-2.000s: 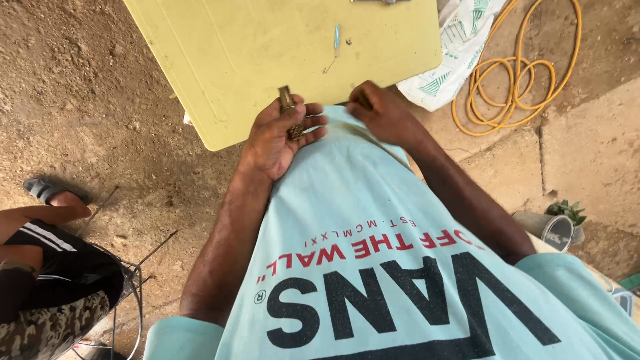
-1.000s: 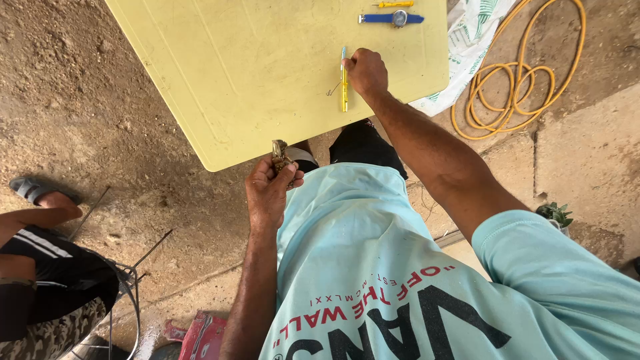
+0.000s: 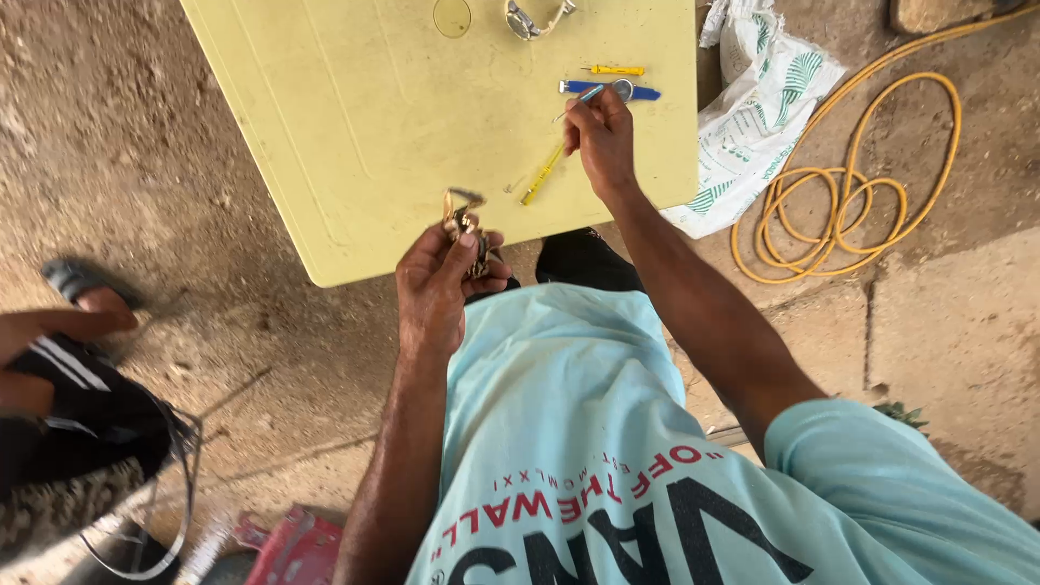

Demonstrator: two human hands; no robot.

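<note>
My left hand (image 3: 443, 272) holds a gold-coloured metal wristwatch (image 3: 471, 236) by its bracelet, just off the table's near edge. Between the fingertips of my right hand (image 3: 603, 142) is a thin tool with a light-blue handle (image 3: 591, 93), its fine tip pointing left. A yellow precision screwdriver (image 3: 540, 175) lies below that hand. Beyond the hand lie a blue-strapped watch (image 3: 578, 86), partly hidden by my fingers, and a second yellow screwdriver (image 3: 619, 71). Another metal watch (image 3: 524, 20) and a round clear disc (image 3: 452, 16) are at the table's far side.
The yellow-green table (image 3: 341, 162) fills the upper middle. Right of it are a white printed sack (image 3: 747, 138) and a coiled orange hose (image 3: 853, 183) on the ground. At left, another person's sandalled foot (image 3: 101, 301) and a wire-framed seat are visible.
My right hand has moved from beside my left hand to over the table, and now holds the light-blue tool that lay there. The view has shifted, showing more of the table's far side.
</note>
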